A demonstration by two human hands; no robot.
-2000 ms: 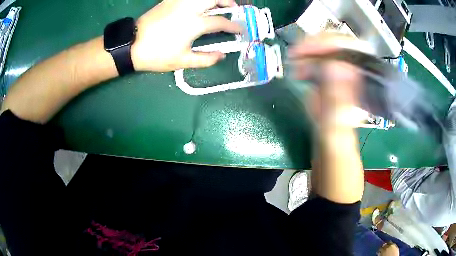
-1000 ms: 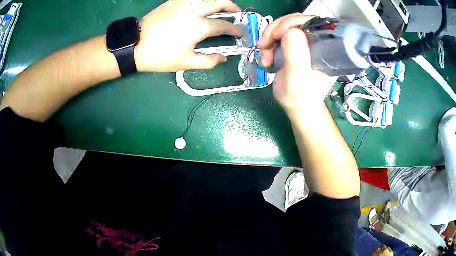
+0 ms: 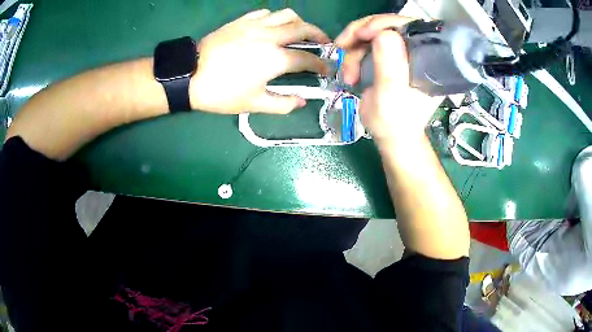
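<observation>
Two white loop-shaped housings lie side by side on the green bench, the nearer one (image 3: pixel 285 141) with a blue strip (image 3: pixel 348 119) across its wide end. The farther one is mostly under my hands. My left hand (image 3: pixel 259 65) lies over the housings with spread fingers, pressing on the farther one. My right hand (image 3: pixel 383 84) grips a grey electric screwdriver (image 3: pixel 431 61) with its nose at the farther housing's blue end. The bit is hidden by my fingers. Thin wires run from the nearer housing to a pale disc (image 3: pixel 225 191) near the bench edge.
More white housings with blue ends (image 3: pixel 483 162) lie stacked at the right. A silver-white metal box (image 3: pixel 454 16) stands behind the screwdriver. A black coiled cord (image 3: pixel 552 55) hangs at upper right. Another housing (image 3: pixel 12 45) is at the far left. A person's pale sleeve (image 3: pixel 552 249) shows at lower right.
The screwdriver has come in from the right to the housings' blue ends. Both housings and my left hand now sit slightly lower and further right in the picture. The disc has shifted left.
</observation>
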